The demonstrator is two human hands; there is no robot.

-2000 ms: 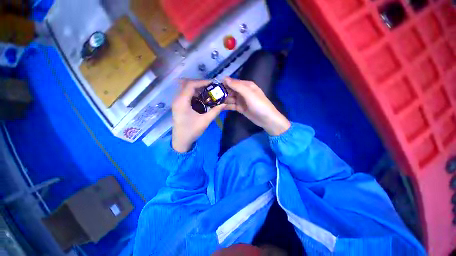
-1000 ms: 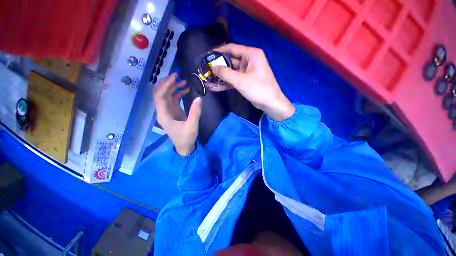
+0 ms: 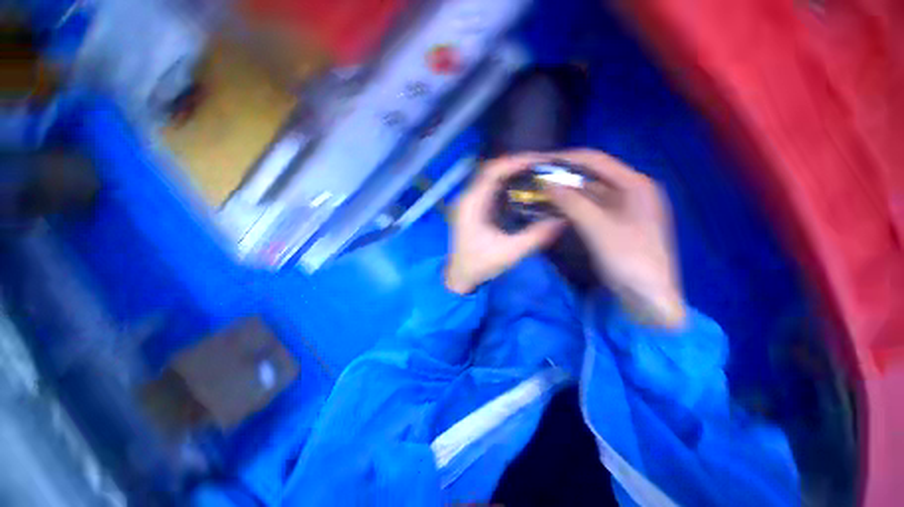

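The frame is strongly blurred. A dark round watch case with a pale and yellow patch inside is held over the lap. My left hand grips its left side, fingers curled around the rim. My right hand grips its right side, with the thumb or a finger over the inside. A dark part at its left edge may be the back cover, but the blur hides whether the two are joined.
The white press stands at upper left, with a yellow plate, a dark fixture and a red button. Red foam runs down the right side. A cardboard box lies at lower left.
The view has swung, so the press sits higher and further right than one second ago. My left hand, apart from the case then, is now closed on it beside my right hand.
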